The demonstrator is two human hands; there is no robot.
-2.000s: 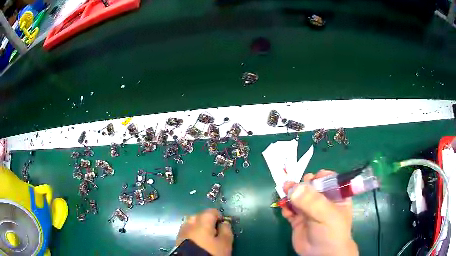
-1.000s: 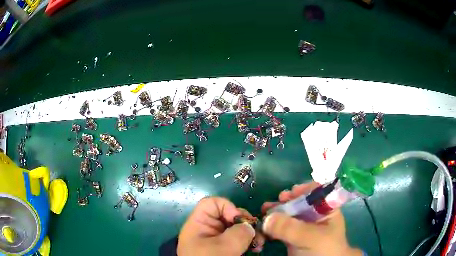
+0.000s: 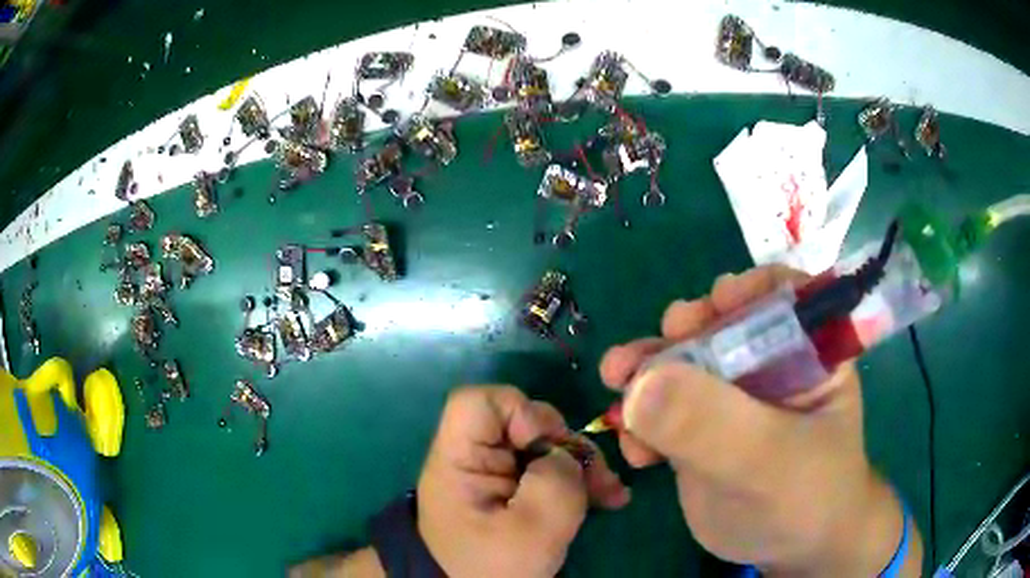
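Note:
My left hand (image 3: 503, 485) pinches a small circuit board (image 3: 578, 448) between thumb and fingers, which hide most of it. My right hand (image 3: 757, 435) holds the glue syringe (image 3: 768, 350) like a pen, a clear barrel with red content. Its dispensing needle (image 3: 596, 426) points left, with the tip at the held board; I cannot tell whether they touch. A black clip (image 3: 847, 288) lies along the barrel, and a green adapter (image 3: 935, 251) caps its rear.
Many wired boards lie on the green bench (image 3: 452, 248) and white strip (image 3: 926, 62), one board (image 3: 548, 303) just beyond my hands. Creased paper with red smears (image 3: 779, 192) lies behind the syringe. A yellow-and-blue fan (image 3: 51, 474) stands at left. A dark cable (image 3: 926, 418) runs at right.
Since the earliest frame, my hands have come together and my left hand has lifted a board off the bench. The needle is now at that board. The view has moved closer to the bench.

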